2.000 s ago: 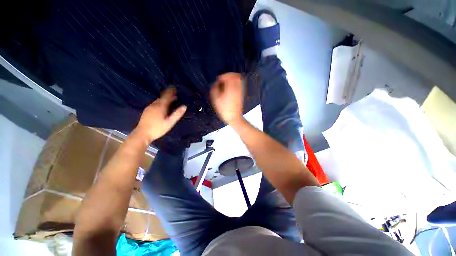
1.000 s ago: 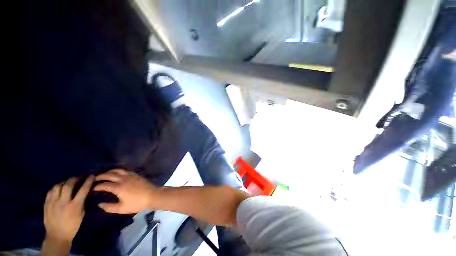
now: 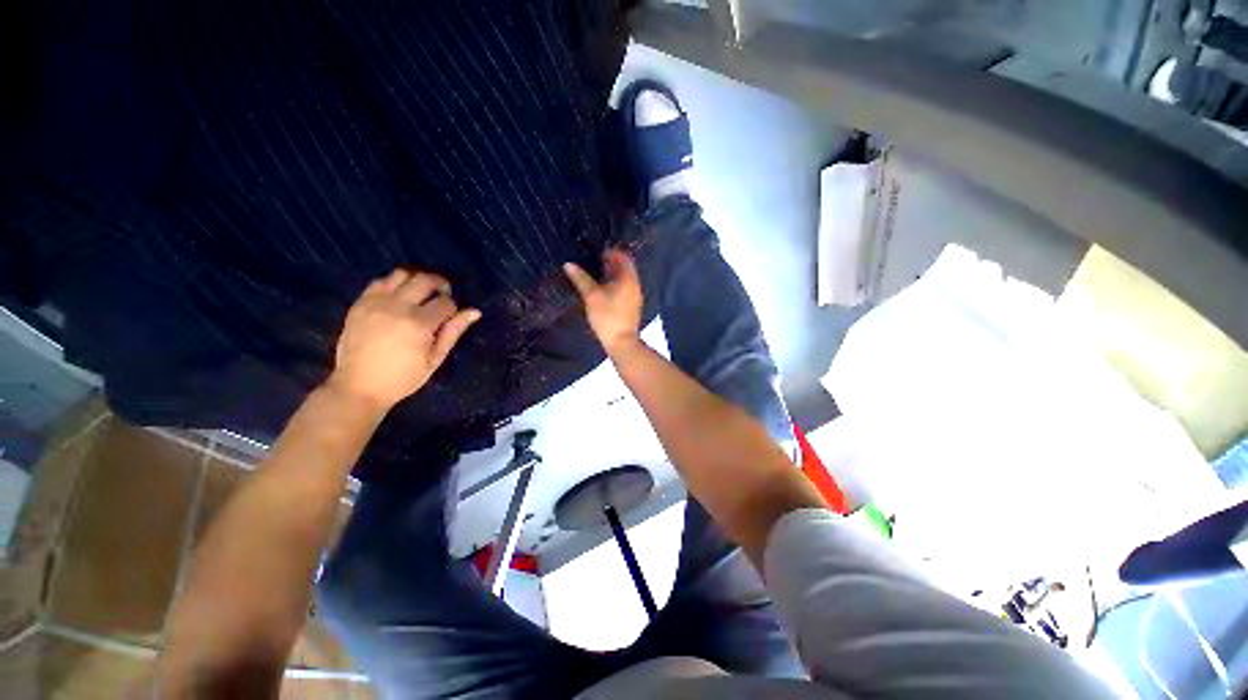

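A dark pinstriped garment (image 3: pixel 315 164) hangs in folds before me and over my lap, filling the upper left. My left hand (image 3: pixel 397 335) lies on the cloth near its lower edge, thumb spread from the bent fingers. My right hand (image 3: pixel 609 294) is at the cloth's edge to the right, thumb and fingers apart, fingertips touching the cloth. Any small detail or thread between the fingertips is too small to tell.
Strapped cardboard boxes (image 3: pixel 151 506) stand at the lower left. A white sheet (image 3: pixel 999 410) lies on the right, with small metal parts (image 3: pixel 1033 604) below it. A grey curved beam (image 3: pixel 958 130) crosses the upper right. A foot in a dark sandal (image 3: pixel 660 141) rests beyond the cloth.
A second ago the view was turned right and my hands were close together on the cloth. Now the view is back over my lap and the hands are apart.
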